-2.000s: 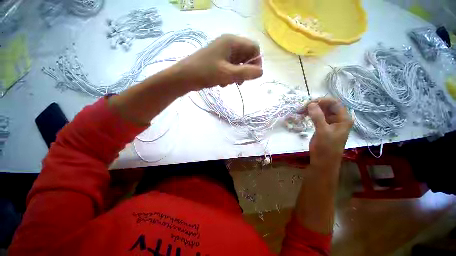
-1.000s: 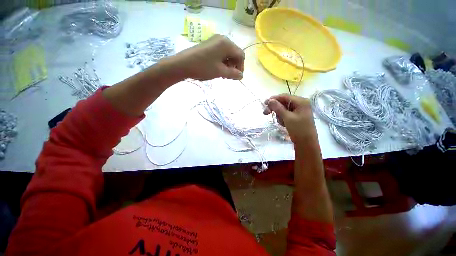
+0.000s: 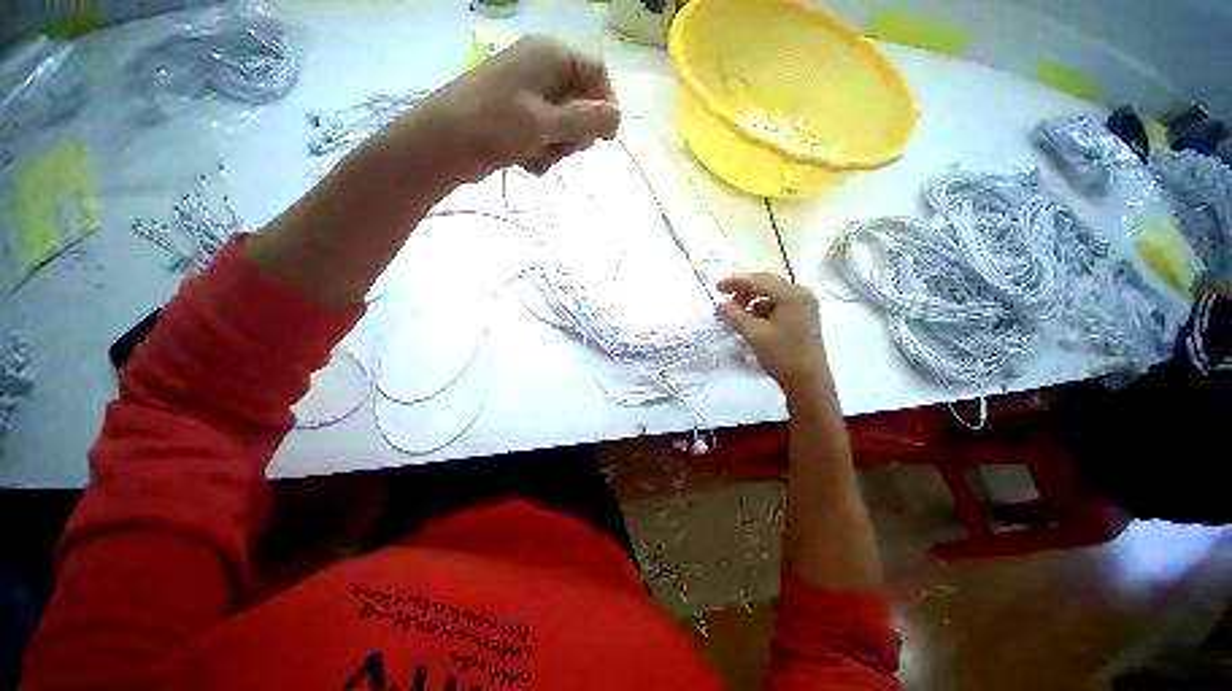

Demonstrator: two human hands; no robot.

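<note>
My left hand [image 3: 557,108] is raised over the upper middle of the table, its fingers closed on a thin cable lead [image 3: 651,197]. The lead runs down taut to my right hand [image 3: 770,317], whose thumb and finger pinch its lower end. Whether a housing is on that end is too small to tell. A working bundle of leads [image 3: 608,324] lies on the table left of my right hand, with a white end hanging over the table edge. A loose looped lead [image 3: 435,401] lies below my left forearm. Glare washes out the table between my hands.
A yellow basket [image 3: 858,88] with small white pieces stands at the back. Coiled cable hanks [image 3: 973,277] lie right of my right hand. Short leads [image 3: 358,124] and clear bags [image 3: 223,57] lie at upper left. A dark phone [image 3: 133,338] is partly behind my sleeve. A red stool [image 3: 1007,493] is below.
My right hand has moved left from the bundle's right end. My left hand has risen and moved left. The lead between them, curved a second ago, is now straight.
</note>
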